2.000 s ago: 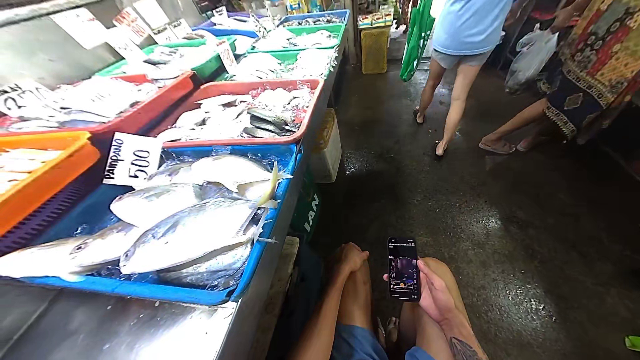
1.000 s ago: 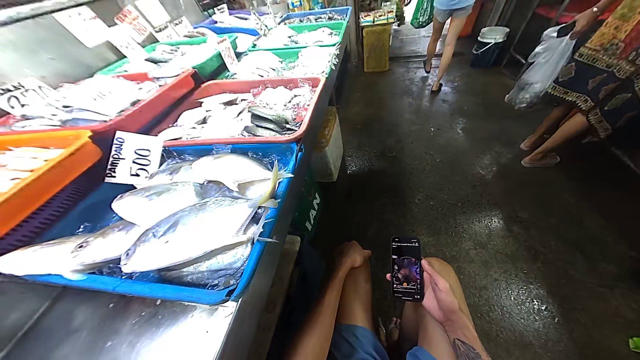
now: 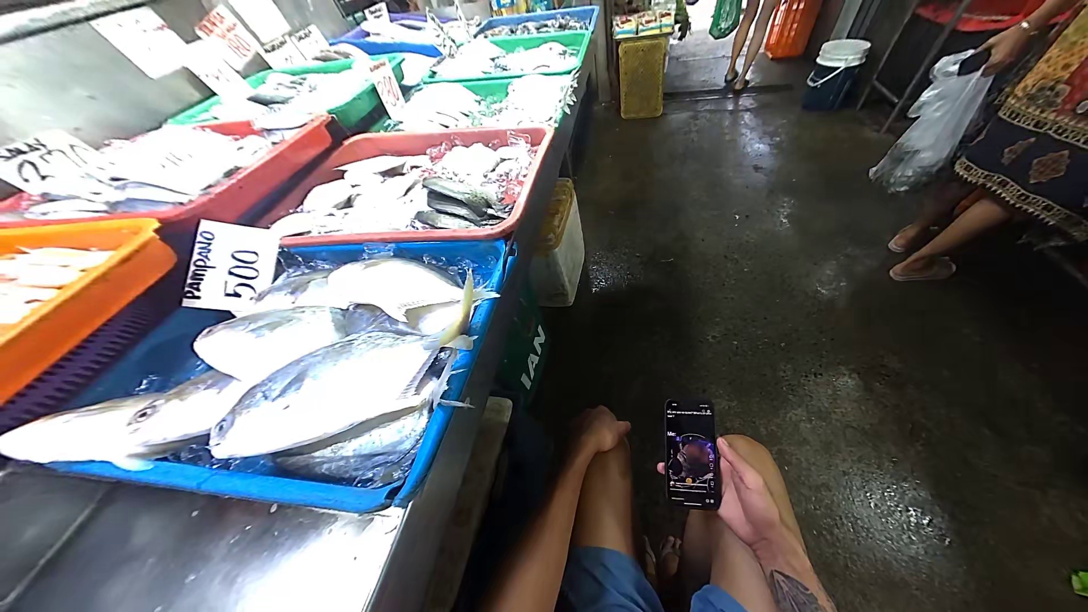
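Note:
A smartphone (image 3: pixel 692 455) with a lit screen is held upright in my right hand (image 3: pixel 746 493), the fingers around its edges. My left hand (image 3: pixel 603 429) rests on my left knee with its fingers curled; whether they close on anything is not plain. To the left of my legs, a blue plastic tray (image 3: pixel 357 501) holds several silvery fish (image 3: pixel 323 391) on a metal counter (image 3: pixel 204 552). A handwritten price card (image 3: pixel 229 266) stands at the back of that tray.
Red (image 3: pixel 527 204), orange (image 3: pixel 127 280) and green trays of fish line the counter. Below its edge stands a white container with a yellow lid (image 3: pixel 558 255). A yellow crate (image 3: pixel 643 76) and a lidded bucket (image 3: pixel 835 76) are farther off. At right, a person holds a plastic bag (image 3: pixel 935 123).
The person in blue has walked farther away up the wet aisle. The person at right with the plastic bag has shifted rightward since the earliest frame. My hands and the phone have stayed about where they were.

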